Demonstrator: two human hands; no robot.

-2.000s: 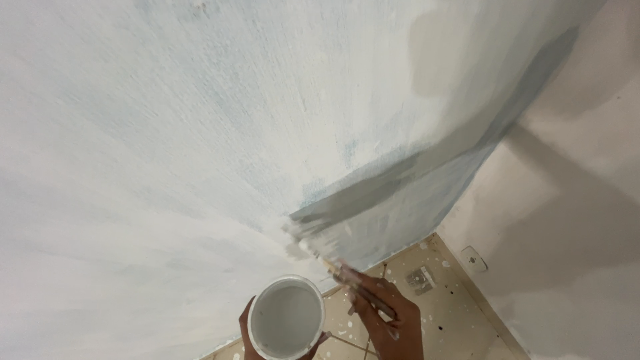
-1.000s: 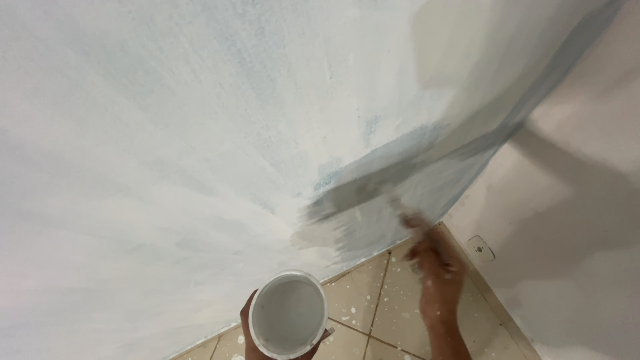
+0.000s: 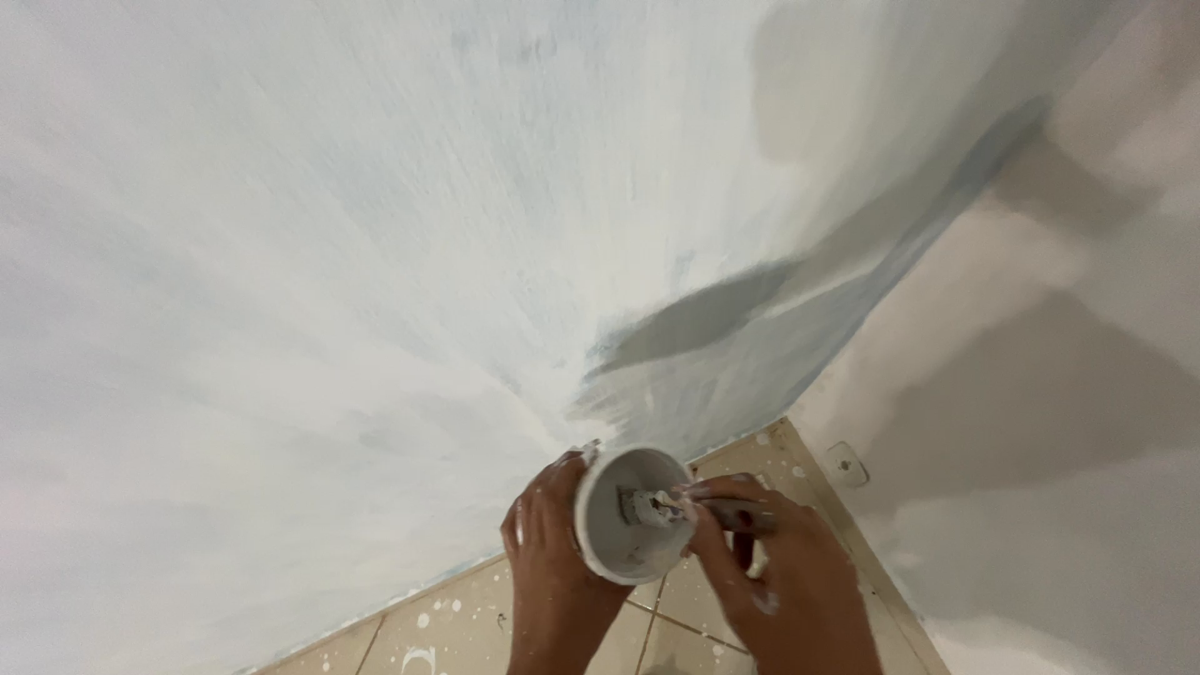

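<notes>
A white plastic tub (image 3: pixel 609 558) is tilted so that its inside shows, and my left hand (image 3: pixel 553 544) grips it round its left side. My right hand (image 3: pixel 778 553) holds a paintbrush (image 3: pixel 736 516) by its handle at the tub's right rim. The bristle end is down inside the tub, white with paint. Paint smears mark the fingers of both hands. Beyond the tub stands a wall (image 3: pixel 375 281) with uneven white paint over pale blue, bluer toward the corner at right.
An adjoining pinkish wall (image 3: pixel 984 375) on the right carries a small white outlet plate (image 3: pixel 847 465) low down. Beige floor tiles (image 3: pixel 469 609) with white paint splashes lie below, edged by a skirting strip (image 3: pixel 844 525). Shadows fall across both walls.
My right hand has come back from the wall near the corner, and the brush is now inside the tub. The tub, upright to view before, is now tipped toward the brush.
</notes>
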